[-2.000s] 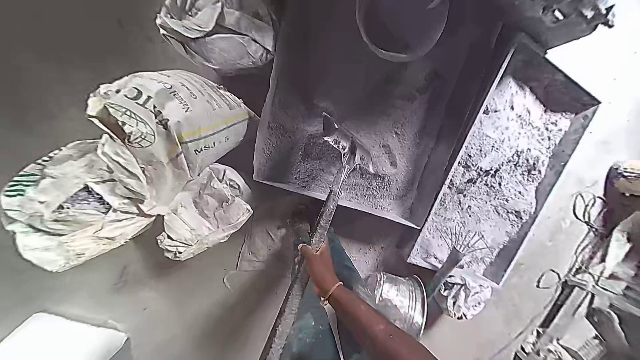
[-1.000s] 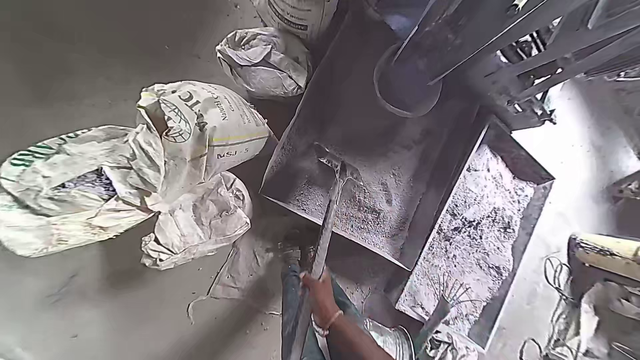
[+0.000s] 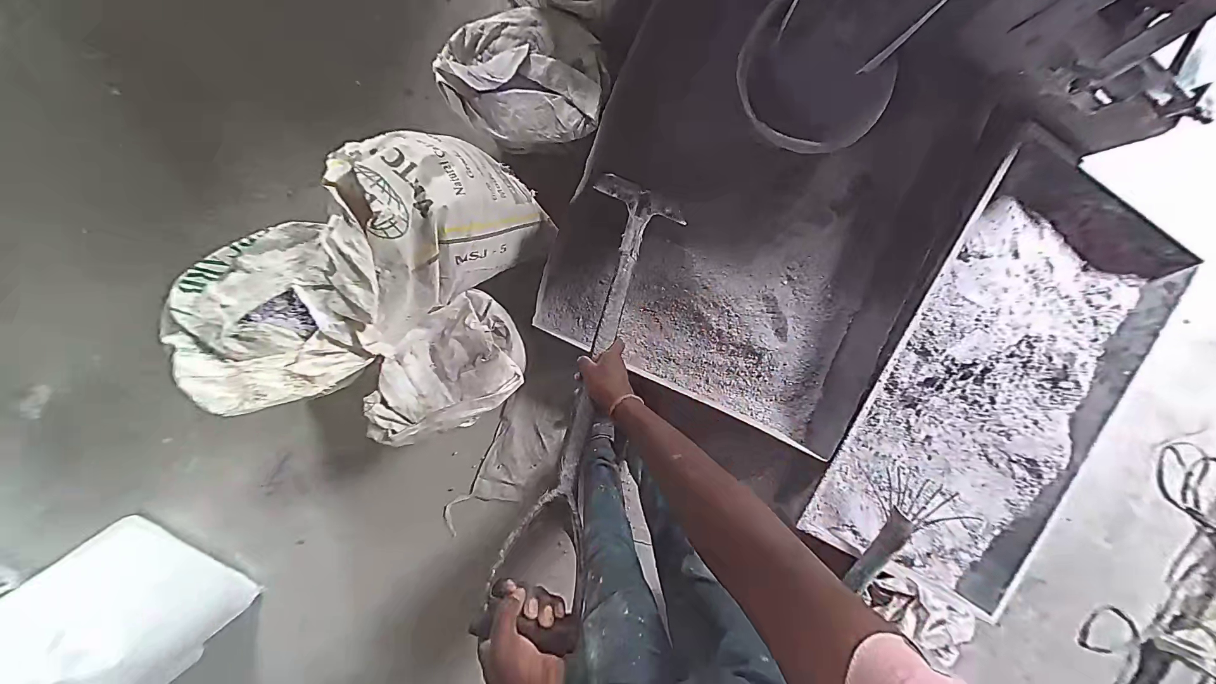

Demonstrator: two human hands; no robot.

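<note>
My right hand (image 3: 608, 378), with a bracelet at the wrist, grips the shaft of a long D-handled shovel or scraper (image 3: 622, 271). Low in the view, my left hand (image 3: 524, 632) is closed around the dark crossbar of its D-shaped handle. The tool's head looks like a narrow crosspiece; its blade shape cannot be told from this angle. It is over a large metal tray (image 3: 703, 388), which holds grey, grainy material (image 3: 727, 328) toward the near edge. The shaft crosses the tray's near rim.
Open woven sacks (image 3: 432, 214) (image 3: 518, 81) stand left of the tray. To its right, a metal trough (image 3: 1092, 475) holds pale powdery material, with a bristly brush (image 3: 883, 551) at its near end. A round duct mouth (image 3: 822, 85) overhangs the tray. A white block (image 3: 128, 603) lies lower left.
My right hand has moved forward along the tool. The tool's head has shifted farther into the tray, away from the near edge. My left hand on the D-handle now shows. The view has also shifted.
</note>
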